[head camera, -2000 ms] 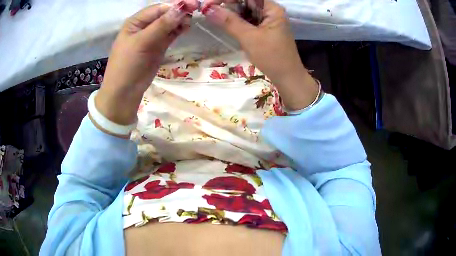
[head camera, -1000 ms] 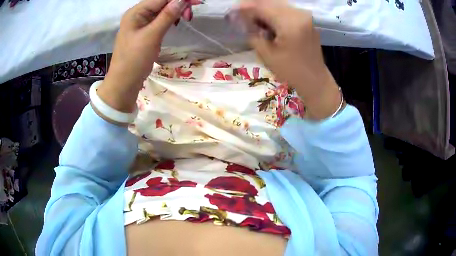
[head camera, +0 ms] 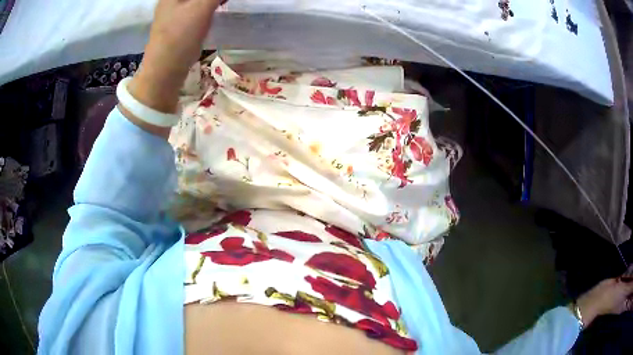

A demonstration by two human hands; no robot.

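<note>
The floral garment piece (head camera: 298, 145), cream with small red-pink flowers, lies bunched on the lap. My left hand (head camera: 182, 41) is raised at the top edge, left of the lap; its fingertips are mostly cut off, so what it holds cannot be told. My right hand (head camera: 609, 297) is stretched far out at the lower right edge, partly cut off, its fingers pinched at the end of a pale sewing thread (head camera: 510, 111). The thread runs taut in a long slant from the top middle down to that hand. No needle or scissors can be made out.
A white cloth-covered surface (head camera: 305, 31) with small dark prints spans the top. At left are dark patterned items (head camera: 111, 73) and a round pinkish tub (head camera: 90, 128), partly behind my sleeve. A dark grey-brown sheet (head camera: 583, 139) hangs at right above the dark green floor (head camera: 486, 256).
My right hand has swung from the top middle far out to the lower right, drawing the thread out long. My left hand has moved slightly up and left. The cloth's right side is now uncovered.
</note>
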